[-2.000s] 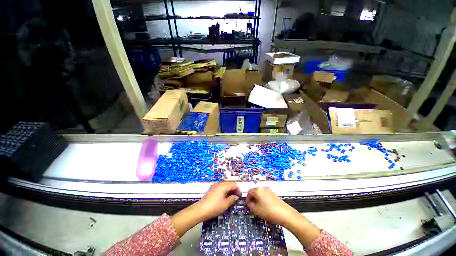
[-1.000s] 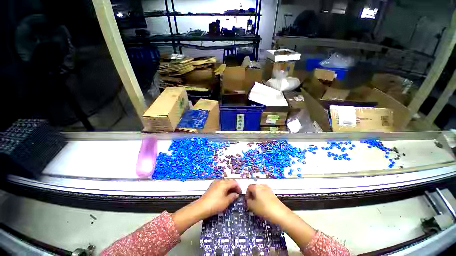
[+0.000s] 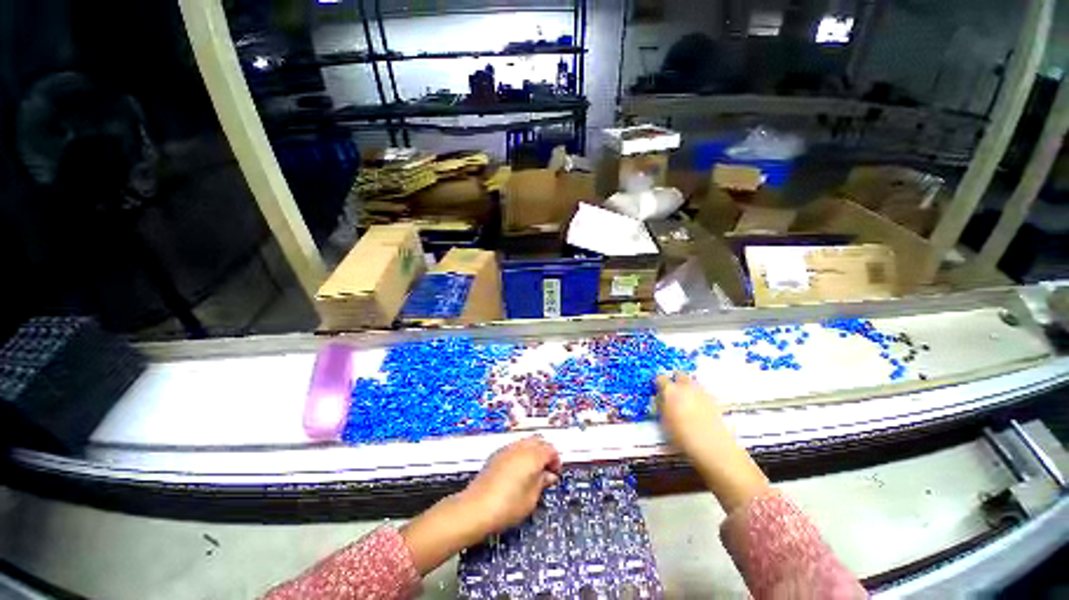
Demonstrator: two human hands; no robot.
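Note:
The dark purple circuit board panel [image 3: 574, 541] lies nearest me at the bottom centre. My left hand [image 3: 516, 478] is at its upper left edge, fingertips bunched together; whether they hold a small piece cannot be seen. My right hand [image 3: 692, 424] reaches over the rail, with its fingertips at the right edge of the main pile of blue components [image 3: 627, 373]. Whether it pinches a piece is too small to tell. Red-brown components [image 3: 528, 396] lie among the blue ones on the white shelf.
A pink bin [image 3: 329, 393] stands at the left end of the pile. Stacked panels [image 3: 65, 381] are at the far left. A conveyor rail [image 3: 258, 466] runs between shelf and panel. A metal fixture [image 3: 1032, 469] is at the right. Cartons and a blue box [image 3: 550, 290] stand behind.
My right hand has left the panel's top edge and moved up and right to the blue pieces. My left hand stays at the panel. The view has shifted and tilted slightly.

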